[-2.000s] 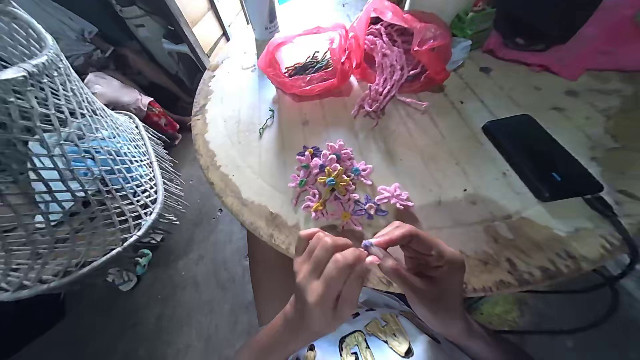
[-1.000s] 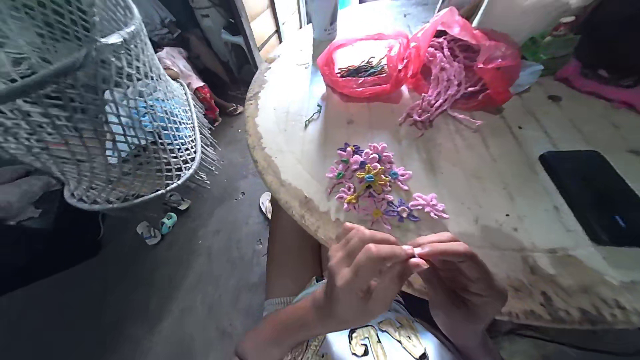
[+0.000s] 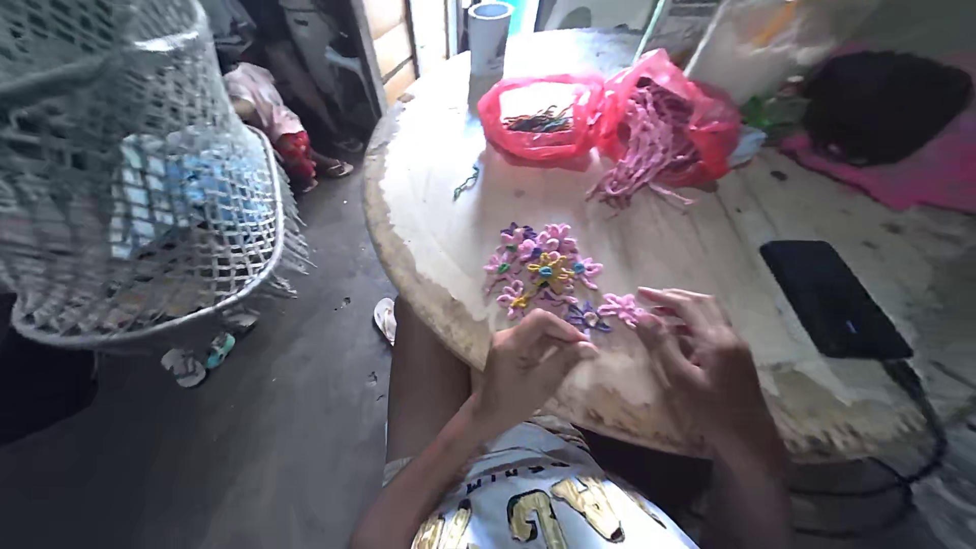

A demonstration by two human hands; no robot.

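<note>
A pile of small craft flowers [image 3: 550, 268], pink, purple and yellow, lies near the table's front edge. At the pile's right, a single pink flower [image 3: 622, 307] touches the fingertips of my right hand [image 3: 701, 366]; whether they grip it cannot be told. My left hand [image 3: 534, 362] is just in front of the pile, thumb and forefinger pinched together on something tiny and pale that is mostly hidden. Beyond the flowers, a red plastic bag [image 3: 541, 149] holds dark twisted strands [image 3: 540, 120], and another red bag [image 3: 705, 145] holds pink fuzzy strands [image 3: 652, 145].
A round worn table [image 3: 427, 259] bears a black phone [image 3: 836, 297] with a cable at right, a short green twisted strand [image 3: 467, 181] and a pale cylinder [image 3: 489, 38] at the back. A netted hanging chair [image 3: 145, 229] stands left; a person [image 3: 267, 114] is beyond it.
My hands were together in front of the flowers; now they are apart, the right one moved to the single pink flower.
</note>
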